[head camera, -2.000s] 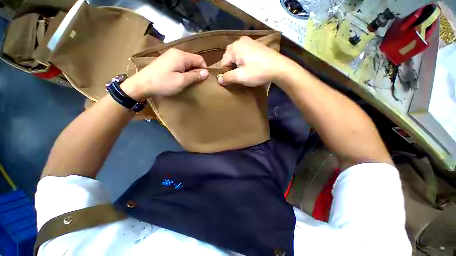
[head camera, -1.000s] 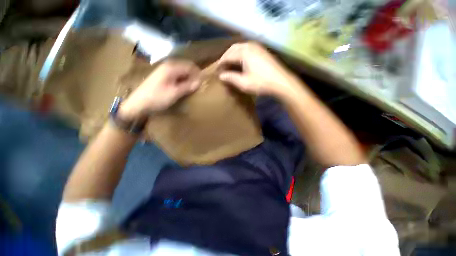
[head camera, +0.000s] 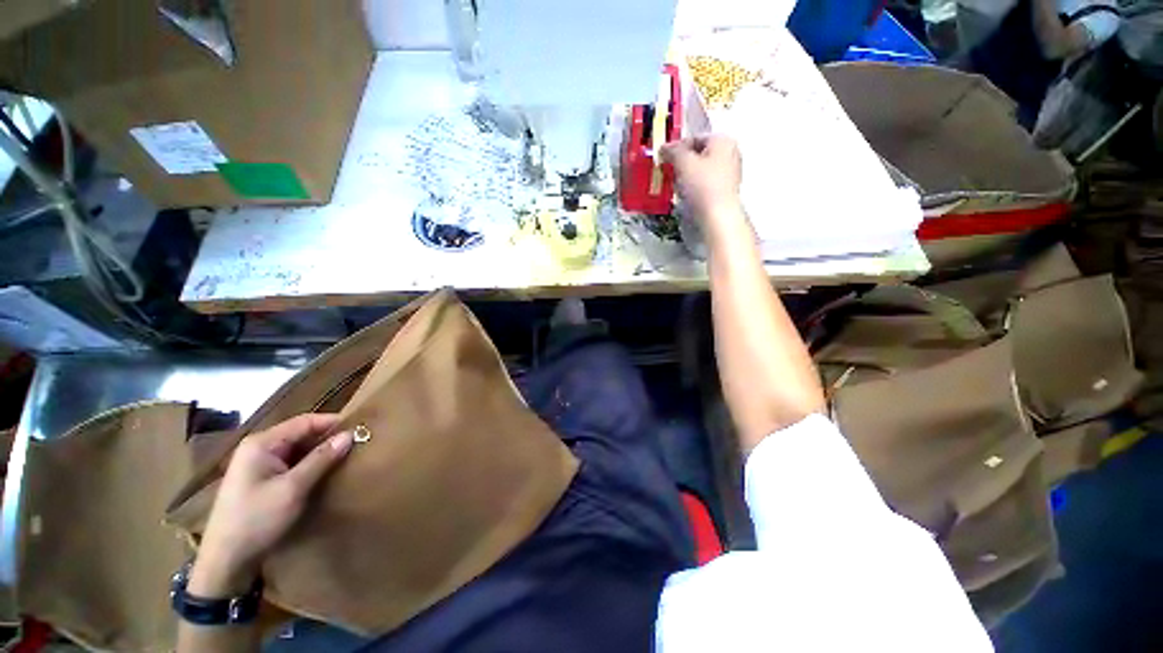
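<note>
The tan handbag (head camera: 434, 510) lies on my lap, its open top towards the upper left. A small gold fastener (head camera: 362, 434) shows on its panel. My left hand (head camera: 278, 478) grips the bag's edge beside the fastener, thumb on the panel. My right hand (head camera: 703, 168) reaches over the bench to the red holder (head camera: 647, 160); its fingertips are at the holder's right side, and I cannot tell if they hold anything. The pale press (head camera: 542, 58) stands left of the holder, its tooling above a yellow base (head camera: 565, 234).
Loose gold fittings (head camera: 718, 79) lie behind the holder, near white stacked sheets (head camera: 816, 191). A small round dish (head camera: 446, 230) and a cardboard carton (head camera: 242, 102) are on the bench (head camera: 255, 262). More tan bags (head camera: 937, 434) are at right and left. Part of a person shows upper right.
The view has swung right and up to the bench. My right hand has left the bag and moved to the red holder. My left hand still holds the bag.
</note>
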